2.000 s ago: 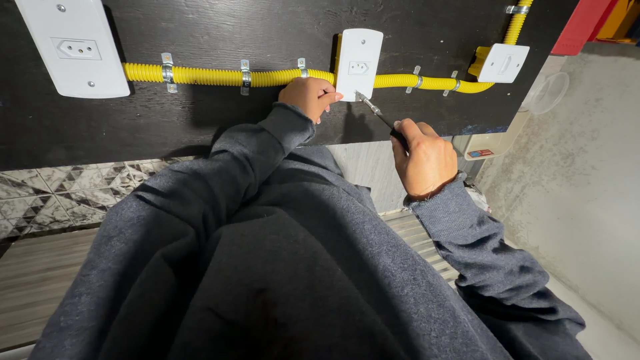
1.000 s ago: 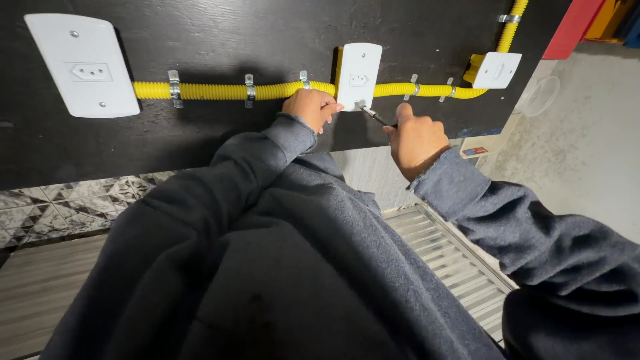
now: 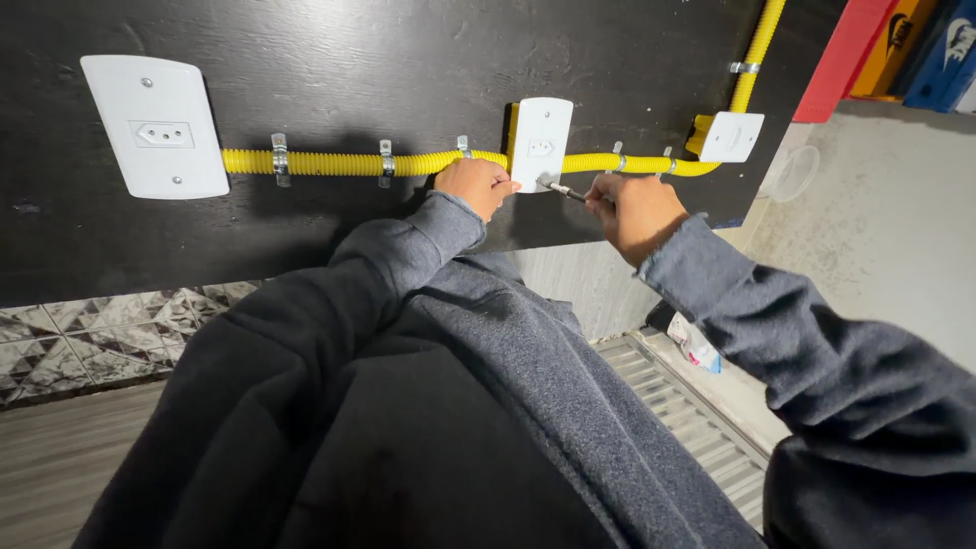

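A white outlet cover plate sits on a yellow box on the black wooden board. My right hand is closed round a screwdriver, whose tip meets the plate's lower screw spot. My left hand touches the plate's lower left edge with its fingertips, just under the yellow corrugated conduit; whether it grips anything is hidden. A larger white outlet plate, with a screw above and below its socket, is at the left. On the right, a smaller white plate covers another yellow box.
Metal clamps, one of them a saddle clamp, hold the conduit along the black board. Red, orange and blue boxes stand at the upper right. Below the board's near edge are patterned tiles and a slatted metal surface.
My right hand has shifted its hold on the screwdriver and its fingers now sit differently than two seconds ago. My left hand stays beside the middle plate.
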